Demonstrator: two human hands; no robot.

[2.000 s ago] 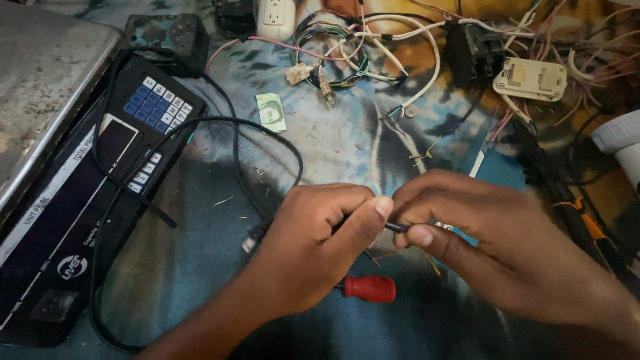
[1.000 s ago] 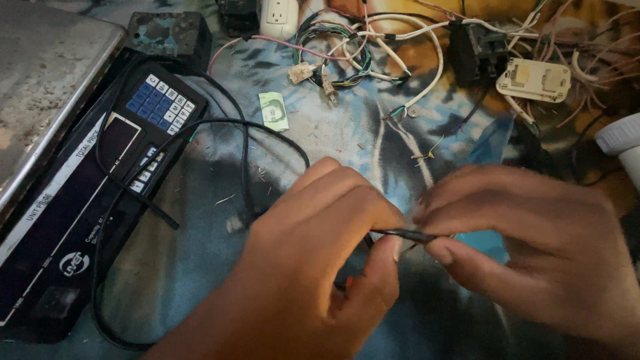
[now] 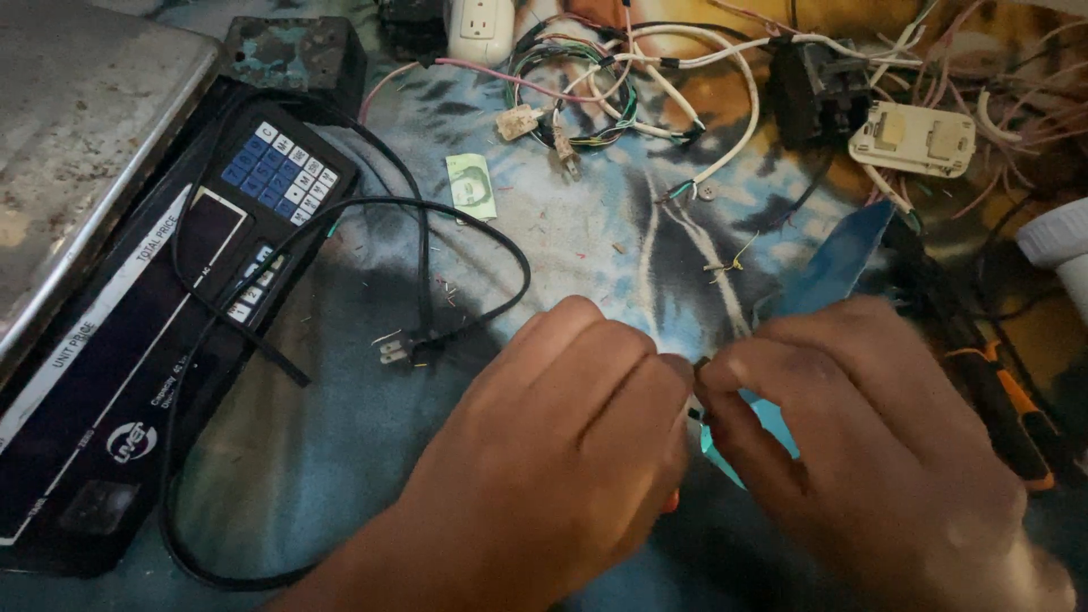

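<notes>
My left hand (image 3: 561, 442) and my right hand (image 3: 850, 425) meet fingertip to fingertip low in the view. Between them they pinch a thin dark piece, mostly hidden; earlier frames show it as a black cable. A blue flat piece (image 3: 837, 255) shows behind and below my right fingers. Only a sliver of a red object (image 3: 671, 501) appears beside my left hand. Left of my hands, a black power cord (image 3: 523, 263) loops over the cloth, its two-prong plug (image 3: 395, 348) lying near the centre left. The cord also crosses the price scale's panel (image 3: 191, 280).
Coiled wires (image 3: 625, 110) with connectors lie at the back, near a white outlet (image 3: 480, 30). A black plastic block (image 3: 816, 93) and a cream switch plate (image 3: 914, 140) sit at the back right. An orange-and-black-handled tool (image 3: 1011, 399) and a white container (image 3: 1058, 242) are at the right.
Two seconds ago a red screwdriver handle showed below my hands; now my left hand hides most of it. The black cable stretched between my fingers one second ago is now mostly covered.
</notes>
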